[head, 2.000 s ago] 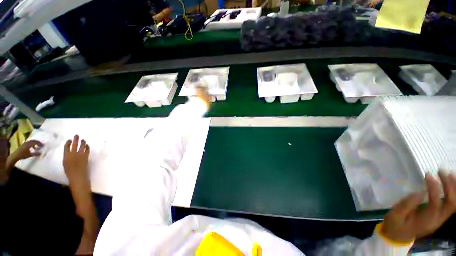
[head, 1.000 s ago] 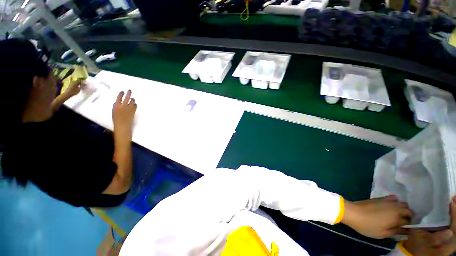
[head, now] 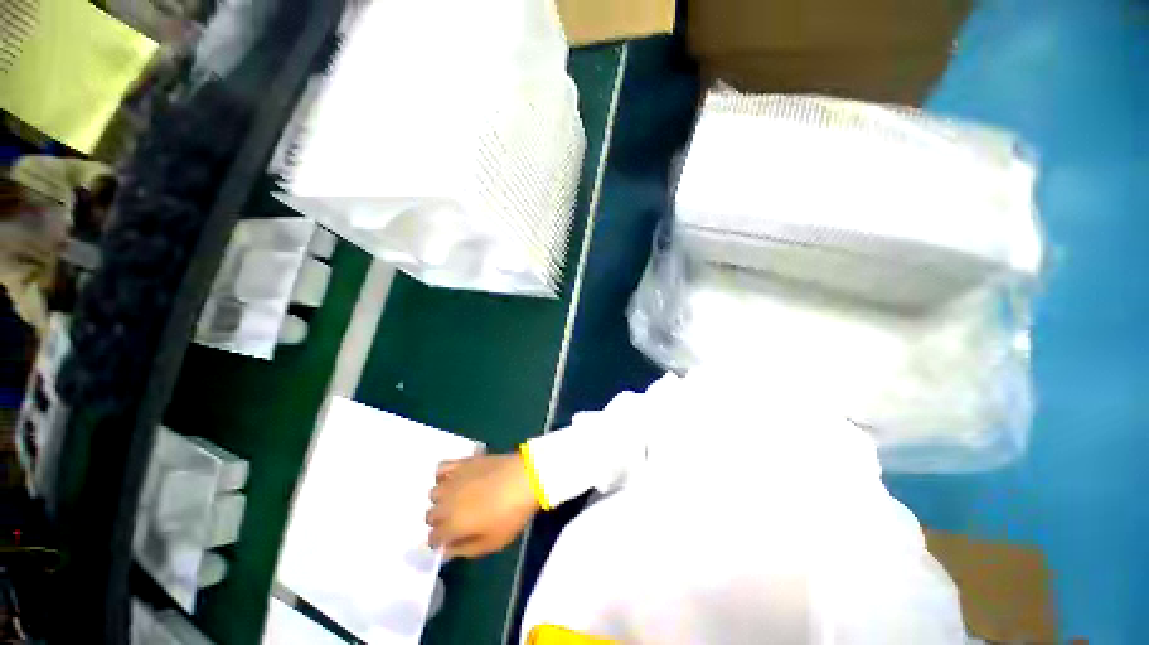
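Observation:
A white, flat-topped piece, apparently a moulded tray [head: 365,517], lies over the green bench at lower centre. Its face is too bright to show hollows; a rounded bulge shows at its near edge. My right hand [head: 484,504] has its fingers curled on the tray's near edge, at the yellow cuff's end. My left hand is not in view. A tall stack of nested trays [head: 441,126] stands on the bench at the top.
Separate trays [head: 258,284] stand along the green line at left, another lower down [head: 183,510]. Bagged spare trays [head: 857,277] lie beside the bench at right. Brown cardboard [head: 819,44] is at the top. A white covering [head: 296,626] shows at the bottom edge.
The view has swung right and tilted. My hands were together at the stack; now my right hand is on a tray apart from it. My left hand and the coworker have left the view.

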